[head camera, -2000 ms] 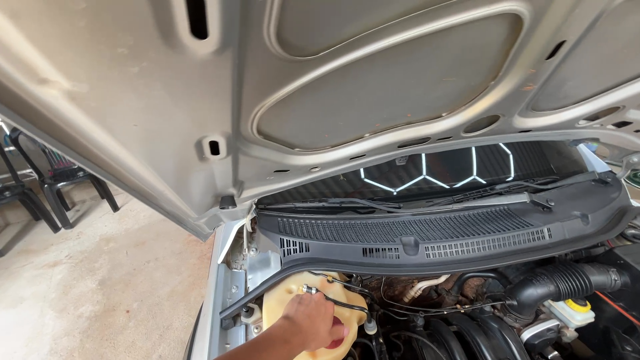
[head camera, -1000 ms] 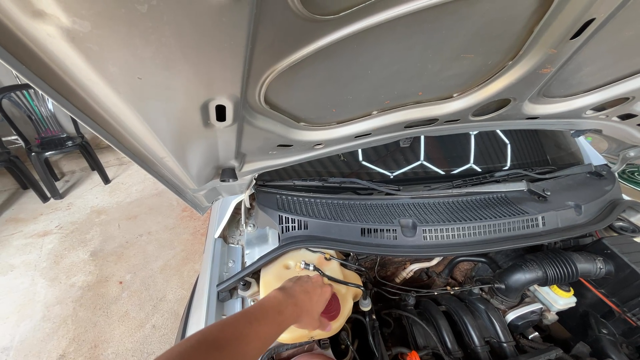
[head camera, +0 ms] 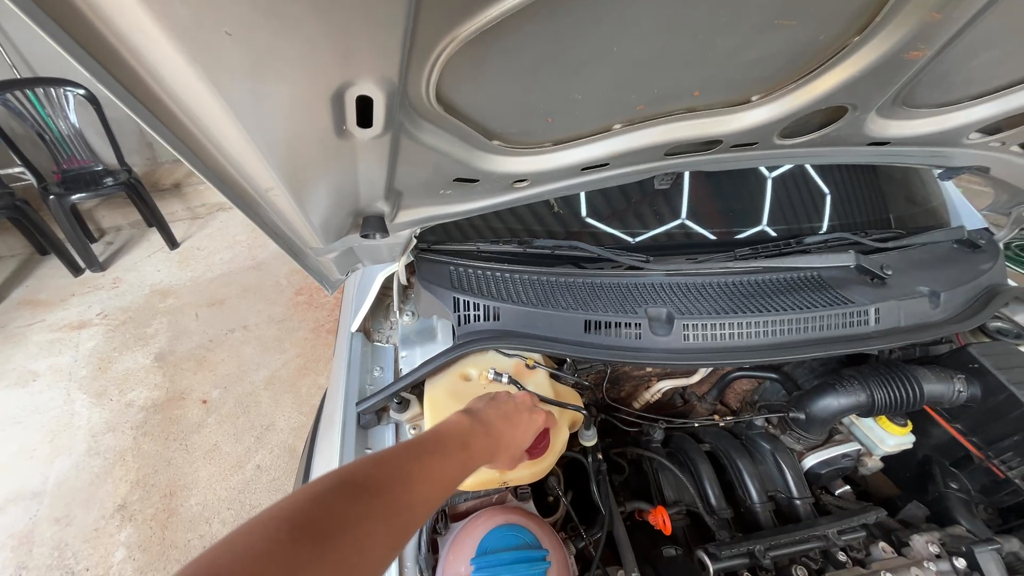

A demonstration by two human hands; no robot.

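Note:
My left hand [head camera: 506, 429] reaches in from the lower left, its fingers curled around a dark red cap [head camera: 539, 444] on a yellowed plastic reservoir [head camera: 456, 392]. Part of the cap shows beside the hand; the fingertips are hidden. A black hose [head camera: 552, 400] with a metal clamp [head camera: 498, 376] joins the reservoir's top just beyond the hand. Below, at the bottom edge, sits a pinkish coolant expansion tank [head camera: 456, 552] with a blue cap [head camera: 510, 548]. My right hand is out of view.
The raised hood [head camera: 264, 104] hangs over the engine bay. Behind the reservoir runs the black cowl panel [head camera: 560, 324]. To the right are the black intake manifold [head camera: 740, 472], an orange dipstick handle [head camera: 660, 520] and a brake fluid reservoir [head camera: 880, 436]. A black plastic chair [head camera: 84, 176] stands at left.
The blue-capped tank and the orange dipstick handle show more fully at the bottom as the view has shifted. My left hand stays at the red cap.

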